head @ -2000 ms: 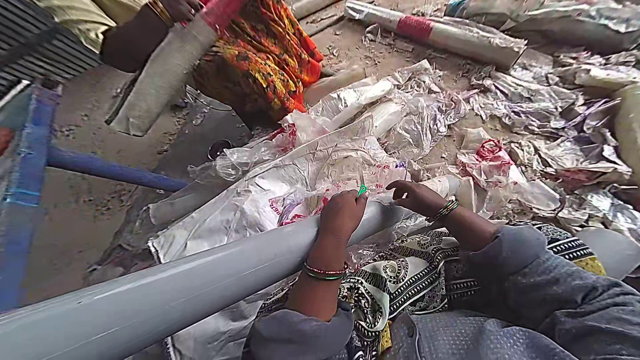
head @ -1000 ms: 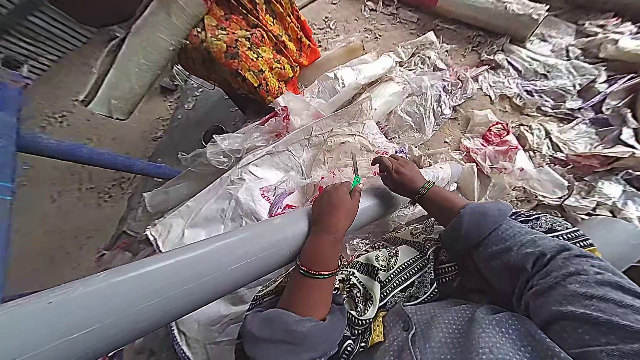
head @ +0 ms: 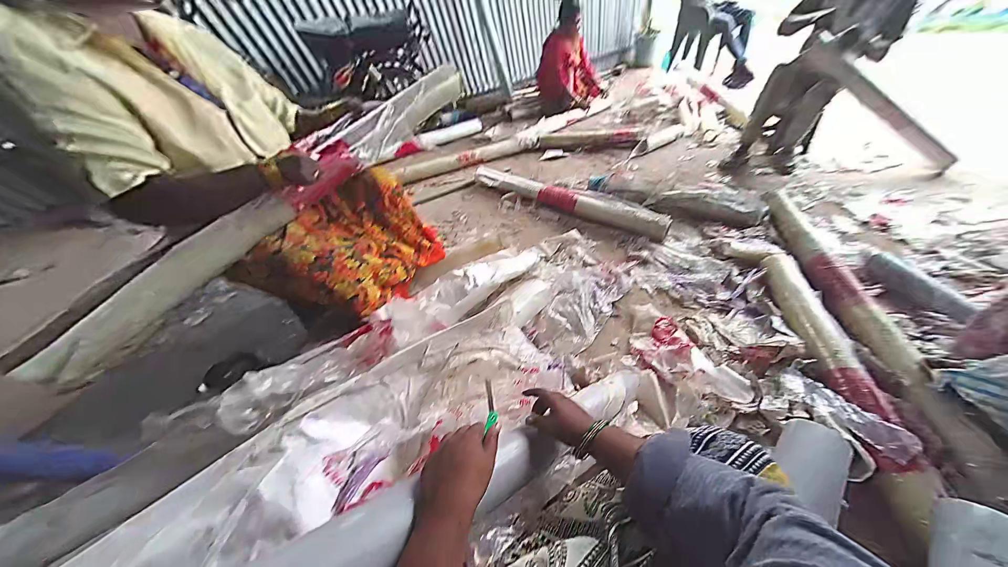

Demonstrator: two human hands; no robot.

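My left hand (head: 459,465) is closed around the green handle of a small knife-like tool (head: 490,409), whose thin metal blade points up. That hand rests against a long grey tube (head: 378,516) that runs across in front of me. Just right of it, my right hand (head: 557,417) holds nothing, its fingers apart and curved over the tube near its far end. Clear plastic film (head: 346,441) with red and purple print lies crumpled beneath and beyond the tube.
At the left, a person in a pale yellow top (head: 157,118) holds a long wrapped roll (head: 173,276). Wrapped rolls (head: 843,299) and torn plastic scraps (head: 709,354) cover the ground at the right. Farther back, a person in red (head: 567,71) sits by a corrugated wall (head: 449,39).
The view has tilted up. My left hand still holds the green-handled tool, and my right hand stays beside it over the tube.
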